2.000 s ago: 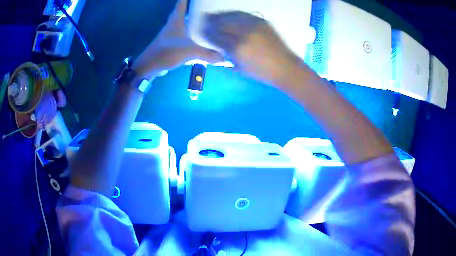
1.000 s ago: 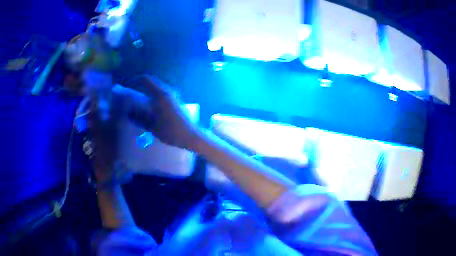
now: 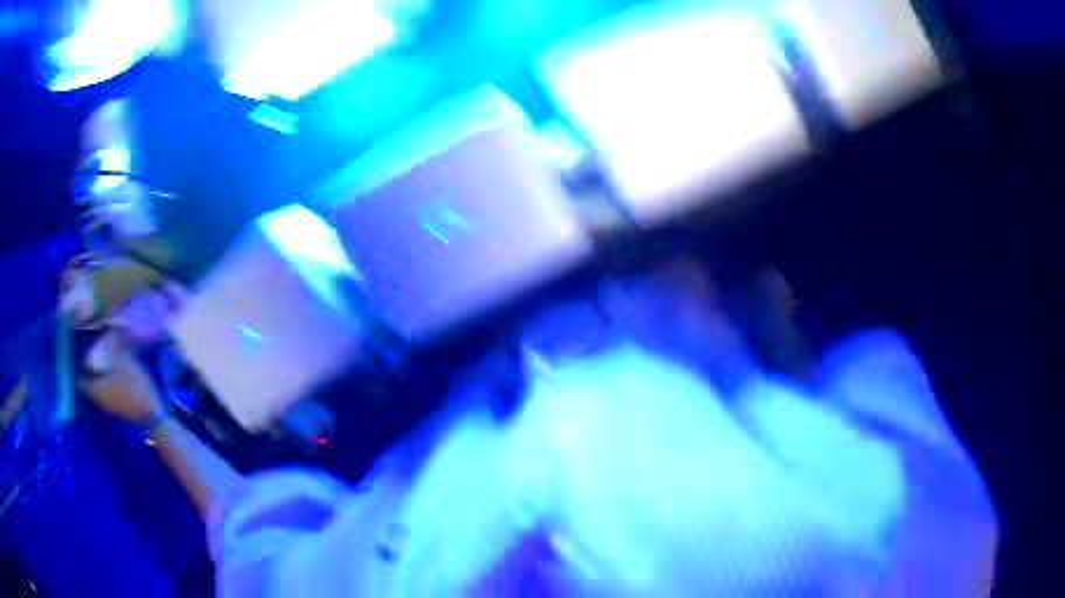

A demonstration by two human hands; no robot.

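The frame is strongly blurred. White box-shaped units stand in a slanting near row: a small one point(image 3: 263, 333), a wider one point(image 3: 461, 228) and a glaring one point(image 3: 689, 111). My left hand point(image 3: 120, 386) is small at the far left, at a cluster with a pinkish piece point(image 3: 146, 313) and a yellowish round item point(image 3: 115, 284). Blur hides whether it grips anything. A dim, blurred shape point(image 3: 777, 310) beyond the near row's edge seems to be my right hand or forearm; its fingers cannot be made out.
Glowing units of the far row point(image 3: 298, 41) are at the top left. White plug-like pieces point(image 3: 113, 175) lie along the table's left end. A small red light point(image 3: 322, 440) shows below the near row. Crinkled blue sheeting is at the lower left.
The view has swung, so the near row now slants across the middle. My right arm has left the left end and drawn back. My left hand is now at the cluster at far left.
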